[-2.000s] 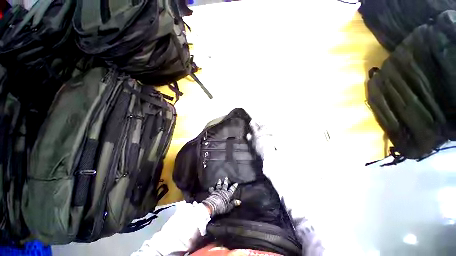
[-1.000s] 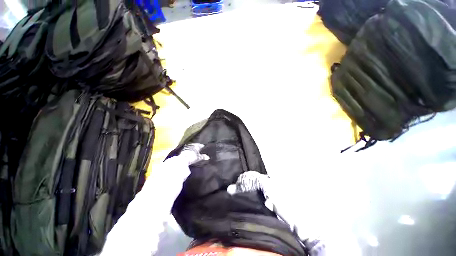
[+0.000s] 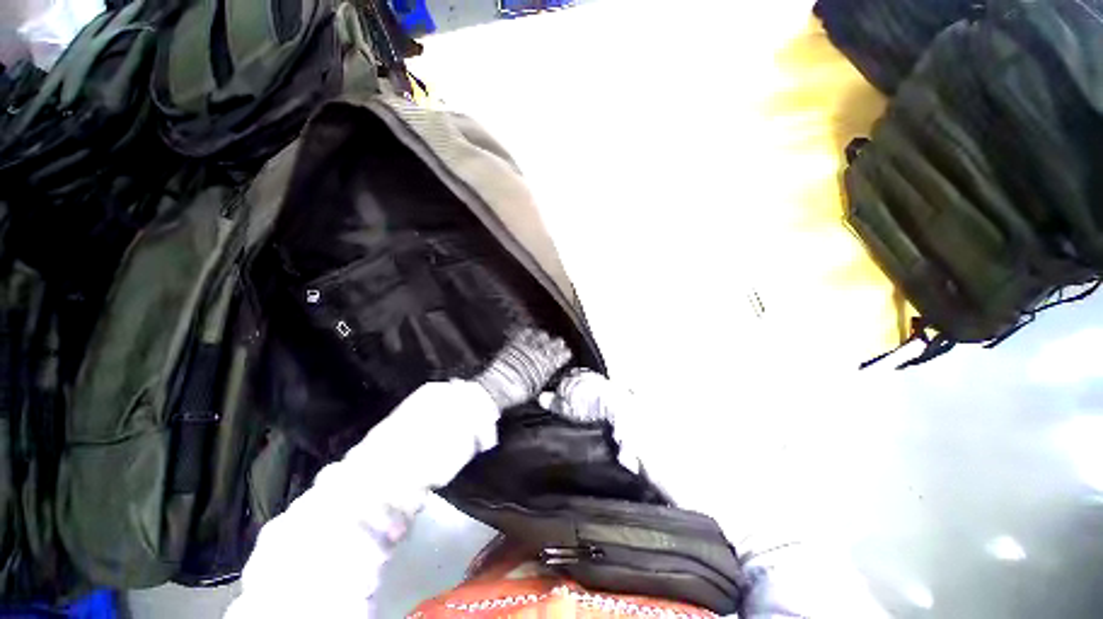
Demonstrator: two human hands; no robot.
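Observation:
A backpack (image 3: pixel 399 278) lies wide open in front of me, its black lining and inner pockets showing with small white marks. Its olive side rises at the upper left over the left pile. Its lower part (image 3: pixel 653 544), with a zipper, lies against my waist. My gloved left hand (image 3: pixel 529 365) and my gloved right hand (image 3: pixel 581 395) are close together at the middle of the bag, on the black lining near its right edge. Both appear closed on the cloth; the fingertips are partly hidden and overexposed.
Piled olive and black backpacks (image 3: pixel 145 399) stand at the left, partly behind the open bag. Another pile (image 3: pixel 968 206) is at the right, with strap ends hanging over the edge of the yellow table (image 3: pixel 865 109). My orange apron (image 3: pixel 508 599) shows at the bottom.
The backpack has been opened wide, its upper part swung up and left over the pile. My left hand has moved right and my right hand slightly up, bringing them together at the lining.

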